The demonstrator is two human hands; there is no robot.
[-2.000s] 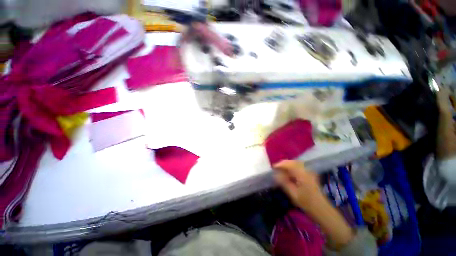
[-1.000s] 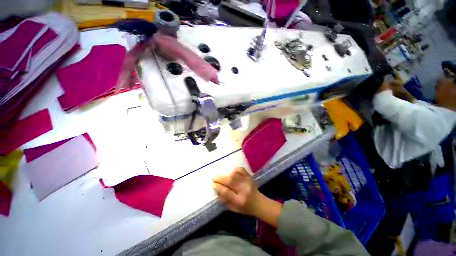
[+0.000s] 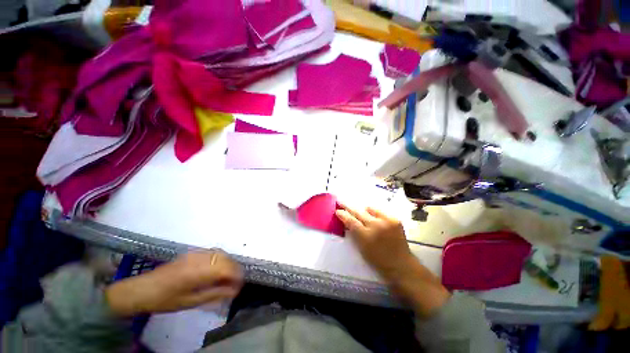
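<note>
A small magenta fabric piece (image 3: 319,212) with a curved edge lies on the white table, left of the needle area. My right hand (image 3: 376,234) has its fingertips on the piece's right edge and covers part of it. My left hand (image 3: 197,279) is blurred over the table's front edge, fingers curled; nothing is clearly visible in it. A curved magenta piece (image 3: 487,260) lies on the machine bed below the arm. The white sewing machine head (image 3: 442,131), with its blue stripe, stands at the right. A pale lilac piece (image 3: 261,150) lies beyond the small piece.
A large heap of cut panels (image 3: 269,58) fills the back left, with a red-pink tie (image 3: 181,103) and yellow scrap (image 3: 213,121). Magenta stacks (image 3: 335,81) lie behind the needle area. A dusty pink strip (image 3: 499,100) hangs on the machine head. A measuring tape runs along the front edge.
The view has swung left. My left hand has come into view. My right hand has moved left from the table edge near the bed piece to the small curved piece.
</note>
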